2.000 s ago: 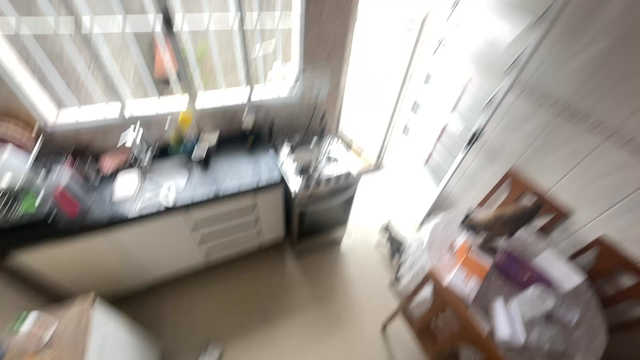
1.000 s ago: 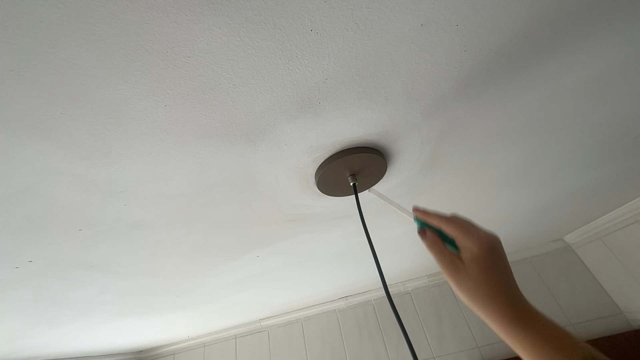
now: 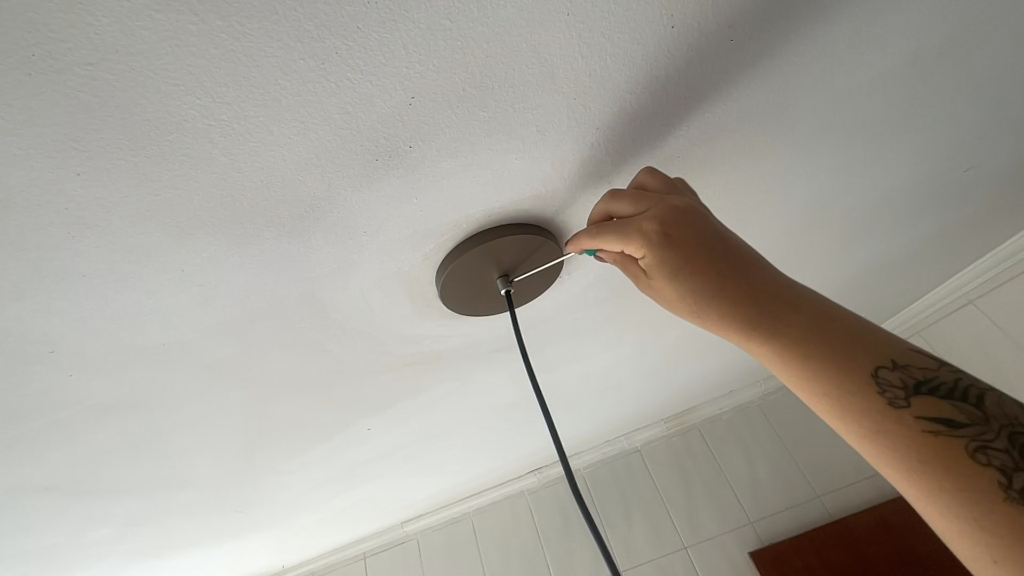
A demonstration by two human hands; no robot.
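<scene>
A round brown ceiling canopy (image 3: 478, 276) of a hanging lamp sits against the white ceiling. From the small metal cord grip (image 3: 505, 285) at its middle, a black cable (image 3: 552, 424) runs down and out of the frame. My right hand (image 3: 652, 232), raised from the lower right, pinches a thin screwdriver (image 3: 546, 266) with a green handle that the fingers mostly cover. The screwdriver's tip meets the side of the cord grip. My left hand is out of view.
The white ceiling (image 3: 240, 200) fills most of the view. Along its edge runs a pale molding (image 3: 664, 428) above a white tiled wall (image 3: 640, 504). A reddish-brown panel (image 3: 864, 544) shows at the lower right, behind my forearm.
The view has swung up from the kitchen counter and table to the ceiling. Since one second ago, my right hand has brought the screwdriver's tip from the canopy's edge area to the cord grip.
</scene>
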